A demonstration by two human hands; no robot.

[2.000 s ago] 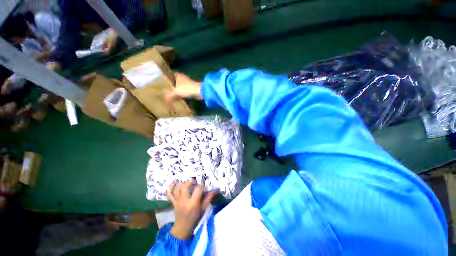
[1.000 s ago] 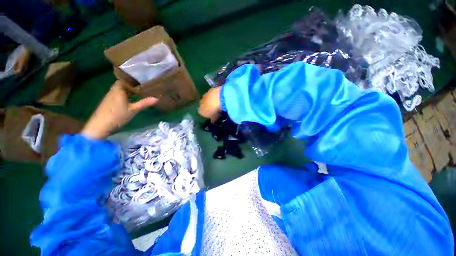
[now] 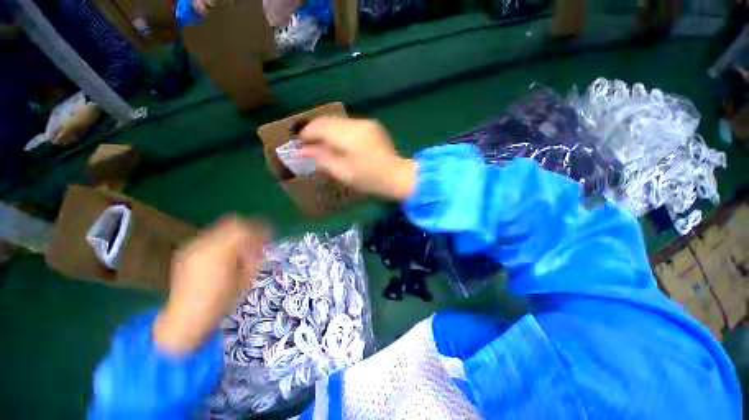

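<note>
An open brown carton [image 3: 316, 195] stands on the green bench with a white wrapped product [image 3: 294, 157] in it. My right hand [image 3: 349, 156] is over its opening, fingers at the wrapped product; whether it holds anything is hidden. My left hand [image 3: 215, 277] is blurred, above the left part of a clear bag of white cables [image 3: 308, 316]; I cannot tell if it grips a cable. Small black parts [image 3: 406, 283] lie right of that bag, at the mouth of the bag of black parts [image 3: 546, 143], partly under my right sleeve.
Another open carton [image 3: 156, 238] with a white sleeve inside lies at left. A tangled pile of white cables [image 3: 657, 148] is at far right. Stacked cartons [image 3: 710, 258] stand below the bench edge at right. A metal post [image 3: 78, 61] and other workers' hands [image 3: 78, 123] are across the bench.
My right hand has moved from the black parts to the carton's opening. My left hand has left the carton's side and moved over the cable bag. The view has shifted.
</note>
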